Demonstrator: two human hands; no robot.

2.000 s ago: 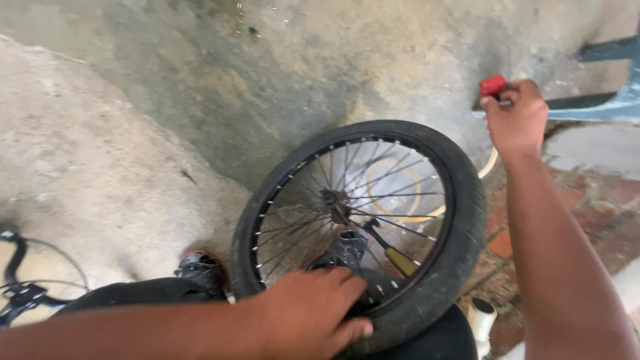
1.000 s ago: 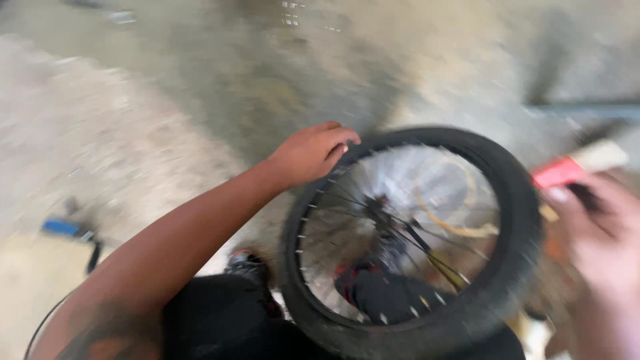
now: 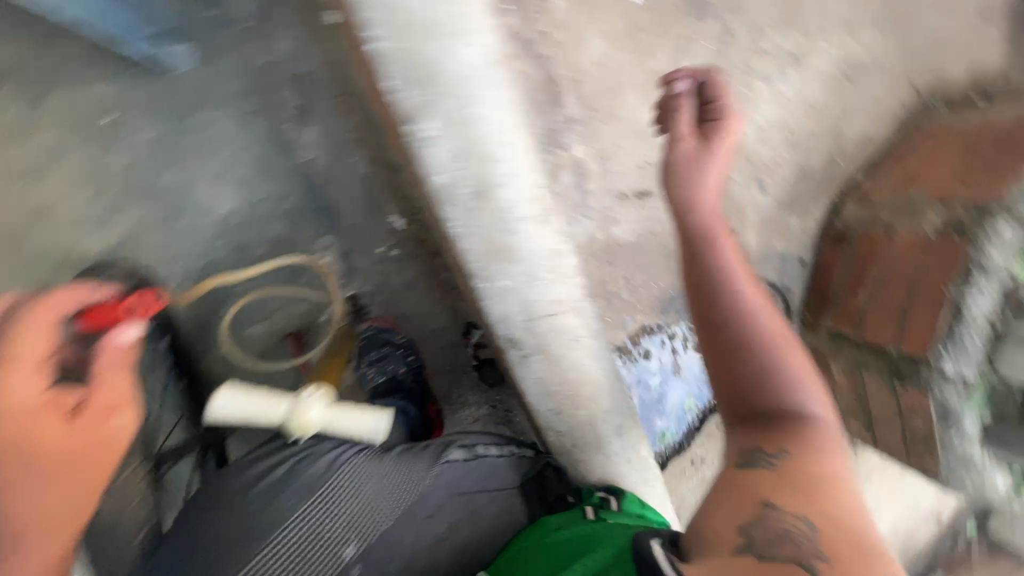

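Observation:
My left hand [image 3: 76,400], at the left edge, grips a small red object [image 3: 124,310] with a dark part between thumb and fingers; blur hides what it is. My right hand [image 3: 698,112] is stretched out over the pale concrete, fingers curled; whether anything is in it cannot be told. Behind and below my left hand, a dark tire [image 3: 120,512] and some spokes show in part. Beside it a floor pump has a white T-shaped handle [image 3: 300,412], a yellowish barrel [image 3: 332,362] and a coiled, pale hose [image 3: 276,292].
A raised concrete ledge [image 3: 512,208] runs diagonally down the middle. My shoe [image 3: 390,360] is next to the pump. Red bricks [image 3: 888,280] form a curved edge at right. A green cloth item [image 3: 572,536] lies by my leg, and a blue-white patch [image 3: 666,384] is under my right arm.
The view has swung far to the right. The red object was in my right hand and is now in my left. My left hand has left the tire; my right arm reaches out over the concrete.

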